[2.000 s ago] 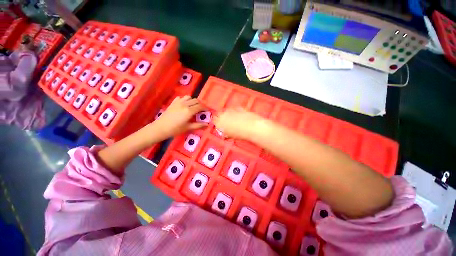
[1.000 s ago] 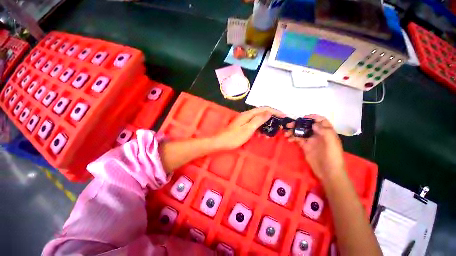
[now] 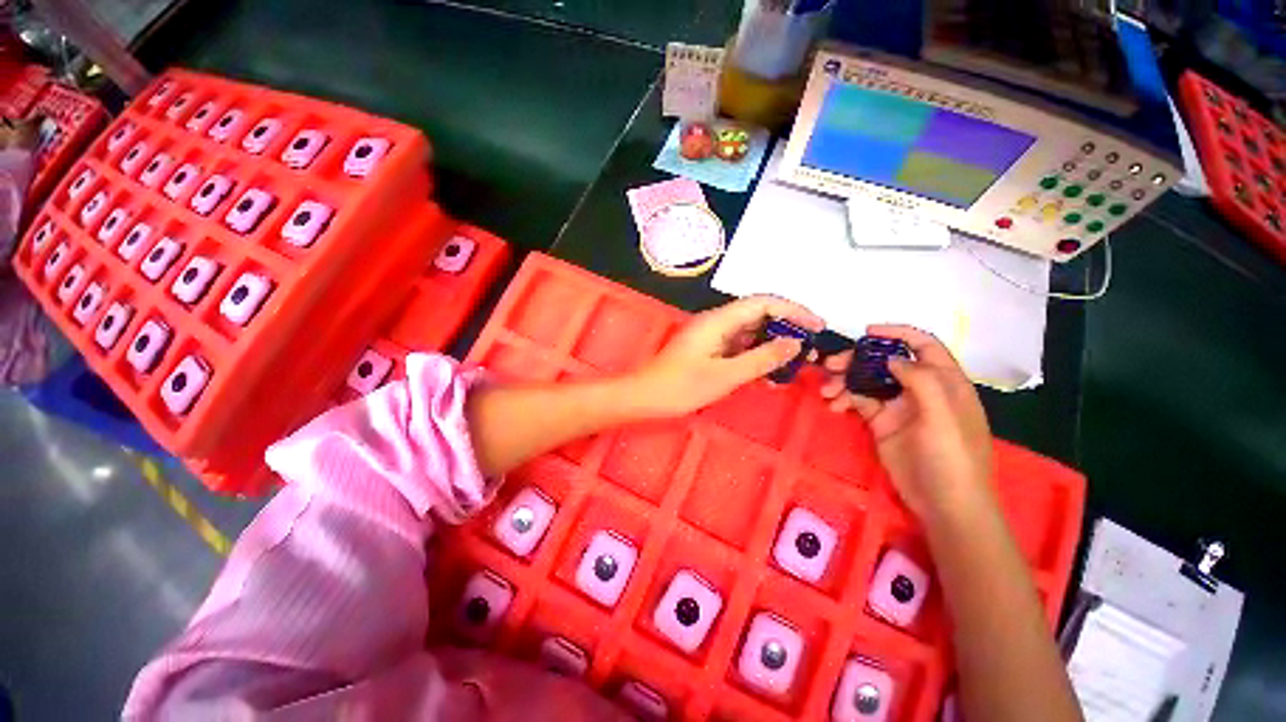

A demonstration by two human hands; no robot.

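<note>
My left hand [image 3: 733, 353] holds a small dark watch body [image 3: 787, 347] between thumb and fingers, face up. My right hand [image 3: 917, 402] holds a second dark watch body [image 3: 880, 367] beside it. Both show faint bluish marks on their faces. The hands are above the far part of a large red foam tray [image 3: 652, 459]. Its nearer pockets hold several pink watch backs [image 3: 688, 609] with dark round centres. Several pockets around my left forearm hold nothing.
Stacked red trays [image 3: 317, 360] with watch backs stand at left. A beige tester [image 3: 973, 148] stands on white paper [image 3: 846, 289] at the back. A yellow ring pad [image 3: 683, 237] lies left of it. A clipboard [image 3: 1149, 621] lies at right.
Two seconds ago both hands were low in the tray's left pockets, which held watch backs. Now each hand holds a watch body, and several of those pockets are empty. Since one second ago, the left thumb has moved onto its watch.
</note>
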